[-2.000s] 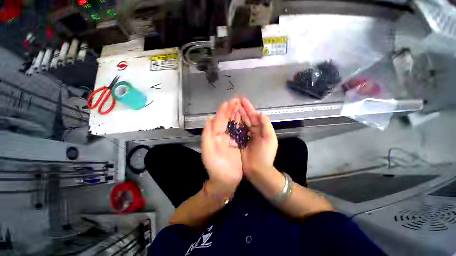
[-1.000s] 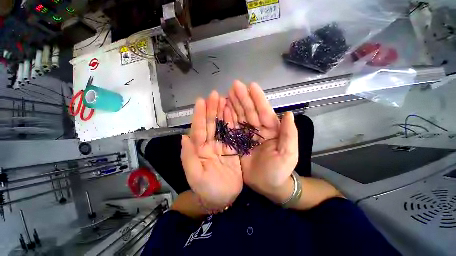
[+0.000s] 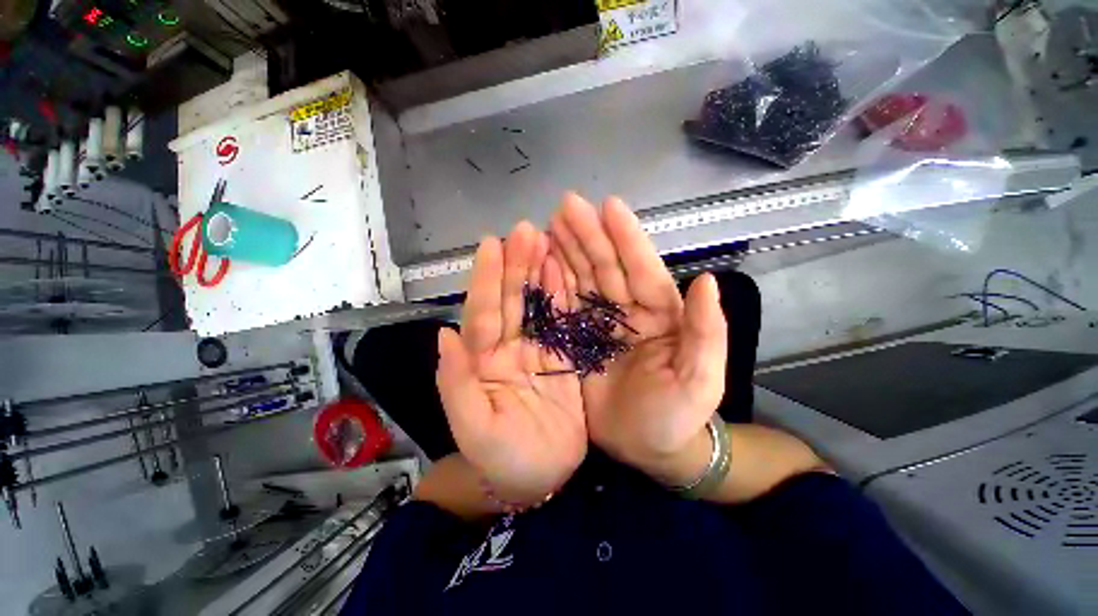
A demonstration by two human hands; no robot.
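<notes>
My left hand point(image 3: 518, 391) and my right hand point(image 3: 656, 373) lie side by side, palms up, touching along their inner edges. Together they hold a loose heap of short black wires point(image 3: 578, 331), spread over the inner palms and finger bases. Both hands are bare with the fingers extended. A few single dark wires point(image 3: 520, 154) lie on the grey metal tray point(image 3: 446, 217) beyond my fingertips.
A clear bag of black wires point(image 3: 777, 108) and a smaller red heap in clear film point(image 3: 915, 120) lie right on the tray. A steel rule point(image 3: 747, 212) runs along its front edge. Red-handled scissors point(image 3: 190, 255) and a teal roll point(image 3: 259, 236) lie on the white cover point(image 3: 265, 295) at left.
My hands have opened flatter and the wire heap has spread out. They look larger in view. The machine's arm and tubes over the left of the tray have gone from view.
</notes>
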